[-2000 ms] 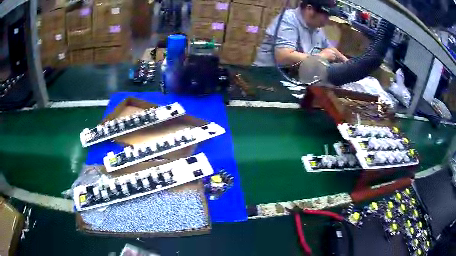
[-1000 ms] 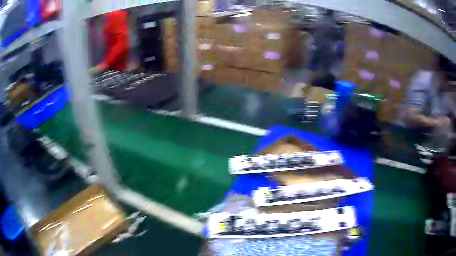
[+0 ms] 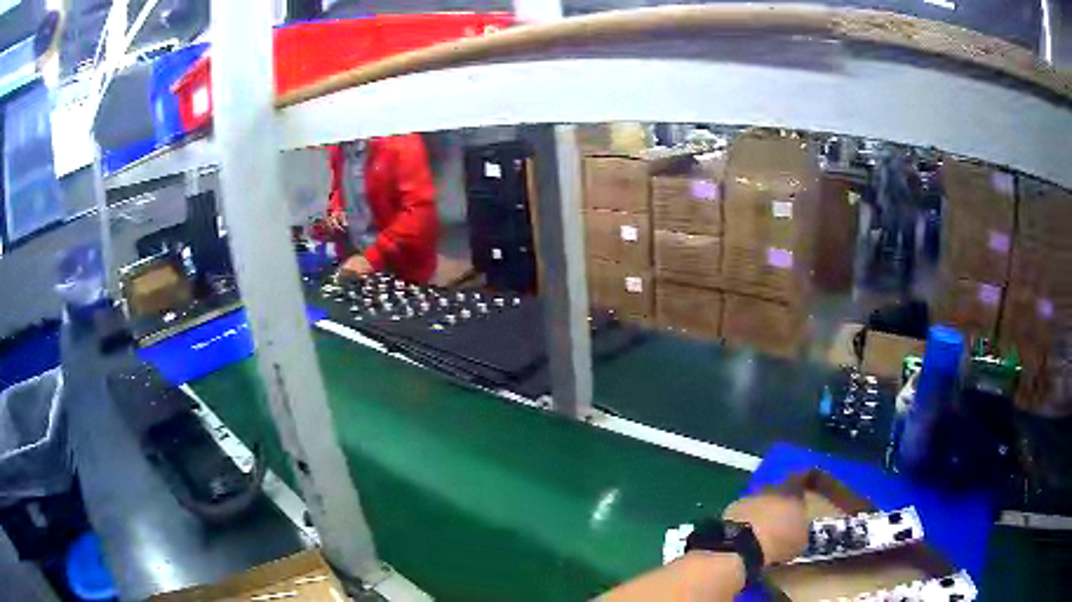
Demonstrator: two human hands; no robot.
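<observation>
My left hand [image 3: 770, 523], bare with a black watch on the wrist, is at the lower right, over the far white power strip housing [image 3: 876, 535]. The housing's left end shows beyond the wrist, and its right part shows black and metallic pieces. My fingers are partly hidden and blurred, so a grip cannot be made out. A second white housing [image 3: 940, 588] lies nearer, cut off by the bottom edge. Both are over a brown cardboard tray [image 3: 823, 576] on a blue sheet [image 3: 958, 517]. My right hand is out of the picture.
A grey post [image 3: 288, 353] stands left of the green belt [image 3: 470, 470]. A person in red stands across it by a black mat [image 3: 470, 341] with small parts. A blue-topped bottle [image 3: 935, 382] stands behind the sheet. A cardboard box [image 3: 276, 584] is at the bottom.
The view has swung left, so the housings now lie at the lower right. My left hand has come into view over the far housing.
</observation>
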